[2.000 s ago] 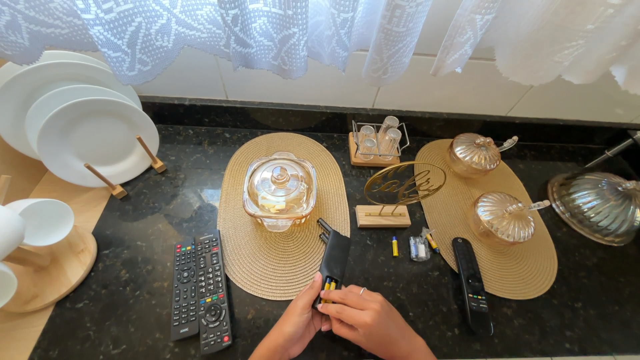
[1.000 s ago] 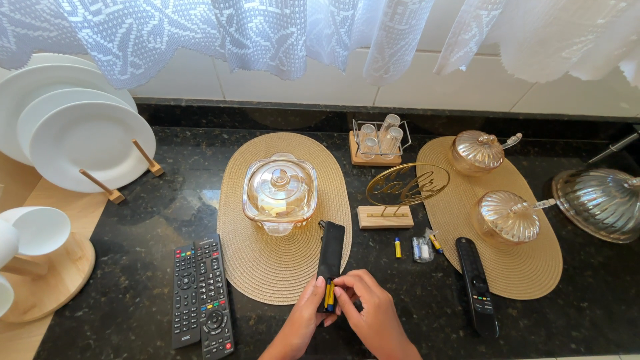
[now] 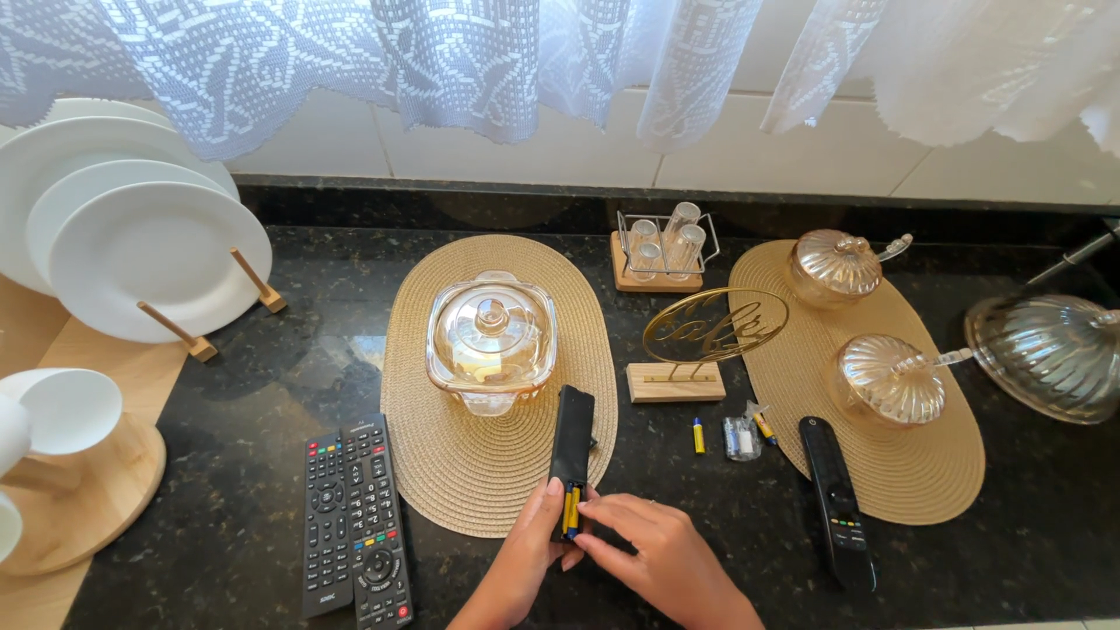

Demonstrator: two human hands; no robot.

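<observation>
My left hand [image 3: 531, 542] holds a black remote control [image 3: 573, 433] back side up, its battery compartment uncovered at the near end. Two yellow batteries [image 3: 571, 509] lie side by side in that compartment. The thumb and fingers of my right hand [image 3: 646, 544] touch the batteries and the compartment's right edge. Under the remote's far part is an oval woven placemat [image 3: 499, 472], and a small dark piece shows beside the remote. To the right on the dark stone counter lie a loose yellow battery [image 3: 698, 436], a clear plastic wrapper [image 3: 742, 439] and another battery [image 3: 765, 427].
Two black remotes [image 3: 328, 525] [image 3: 378, 525] lie at left, another [image 3: 837, 499] at right. A lidded glass dish [image 3: 492, 337] stands on the placemat. Behind are a decorative sign [image 3: 675, 383] and a shot-glass rack [image 3: 656, 280]. Lidded glass bowls [image 3: 888, 385] sit right; white plates [image 3: 162, 262] and cups [image 3: 74, 411] left.
The remote in my left hand has turned more upright in view, and more of its batteries shows. My right hand's fingers have shifted and spread beside the compartment.
</observation>
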